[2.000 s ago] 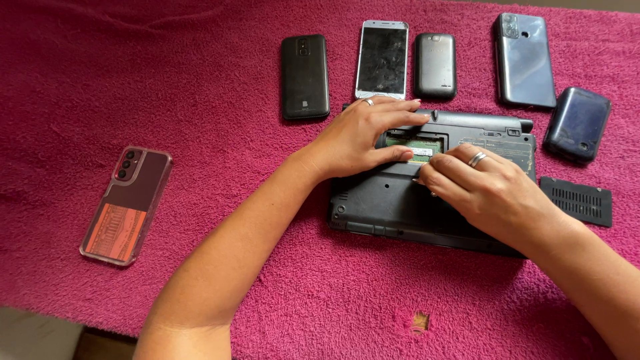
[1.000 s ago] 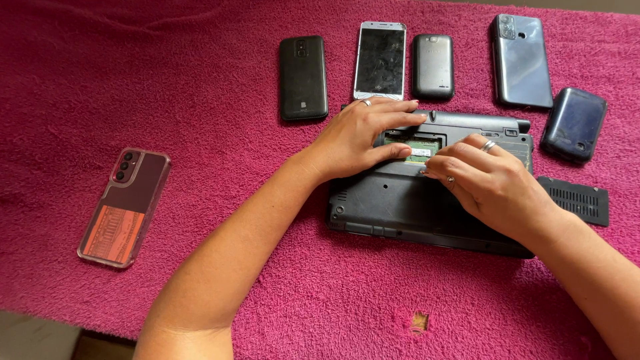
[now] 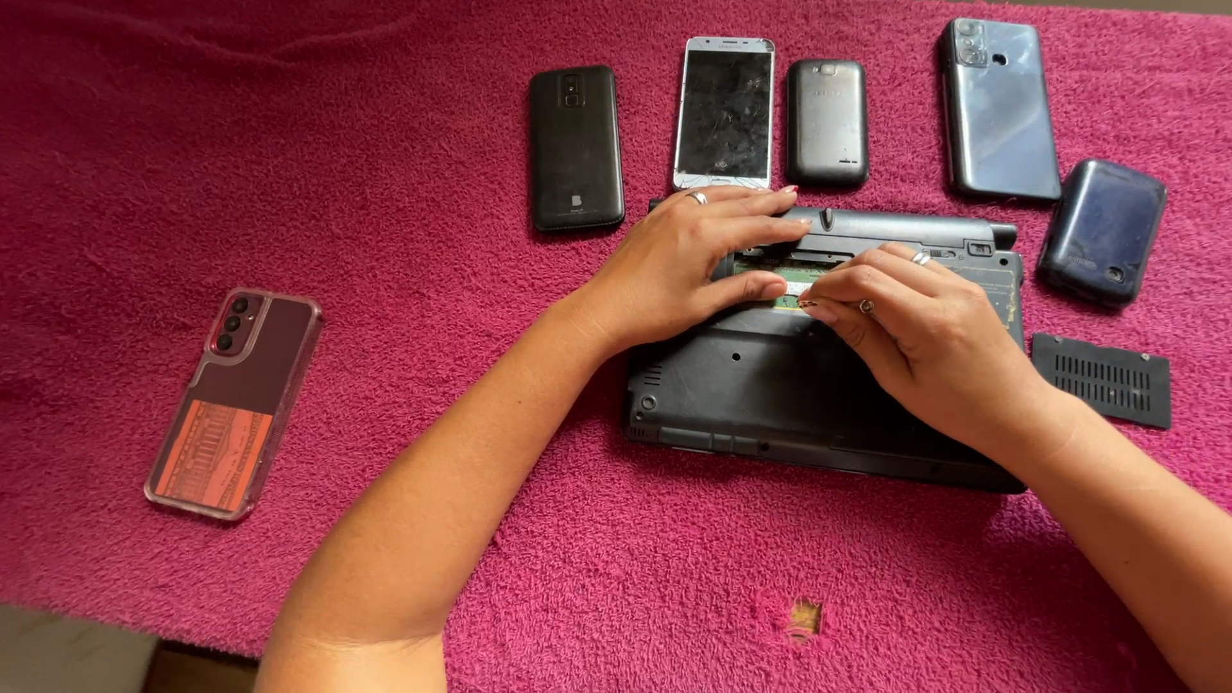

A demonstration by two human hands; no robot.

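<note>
A black laptop [image 3: 751, 385] lies bottom side up, with an uncovered bay showing a green memory module [image 3: 785, 301] that bears a white label. My left hand [image 3: 698, 255] rests flat on the laptop's upper left, fingers spread, its thumb at the module's left part. My right hand [image 3: 924, 327] is bent over the bay's right side, thumb and forefinger pinching a small slim metal tool [image 3: 865, 306], whose kind I cannot tell; its tip is near the module. A vented black plastic cover [image 3: 1102, 380] lies on the cloth right of the laptop.
Behind the laptop lie a black phone [image 3: 577, 149], a white phone with a cracked screen [image 3: 724, 115], a grey phone [image 3: 827, 123], a blue-grey phone [image 3: 1001, 111] and a dark blue phone [image 3: 1104, 233]. A phone in a clear case [image 3: 236, 404] is at left. The pink towel [image 3: 616, 568] has a small hole.
My right hand has shifted slightly and its fingers have changed their pose over the memory bay. My left hand stays on the laptop.
</note>
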